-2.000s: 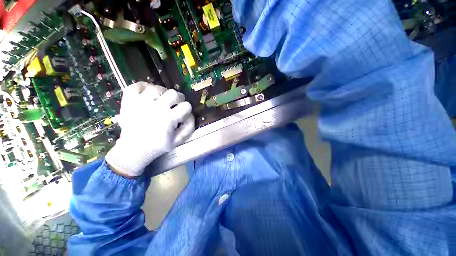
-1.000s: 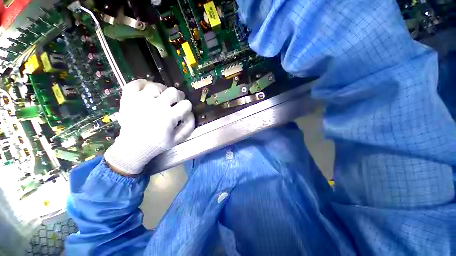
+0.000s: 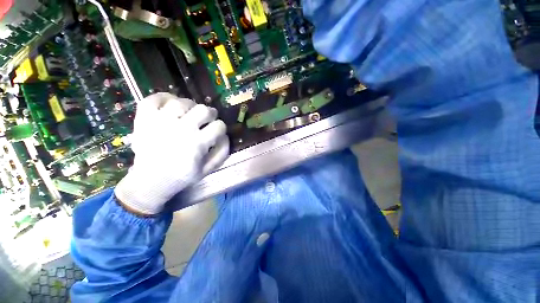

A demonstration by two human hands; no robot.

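Observation:
My left hand, in a white knit glove, rests with curled fingers on the carrier's near edge, over the metal rail. A silvery bar runs from the top left down to its knuckles. Whether the fingers grip anything is hidden. My right hand is beyond the top edge; only its blue sleeve shows. A green circuit board with yellow block parts lies in a black carrier in front of me. Another populated board lies to the left.
Green swivel clips sit along the carrier's near edge. Pale connectors line the near board edge. Strong glare covers the far left. My blue smock is close below the rail. A red object shows at the top left corner.
The view has shifted slightly, so the left board sits further left and higher. The right sleeve has moved a little to the right. My left hand keeps its curled pose on the carrier edge.

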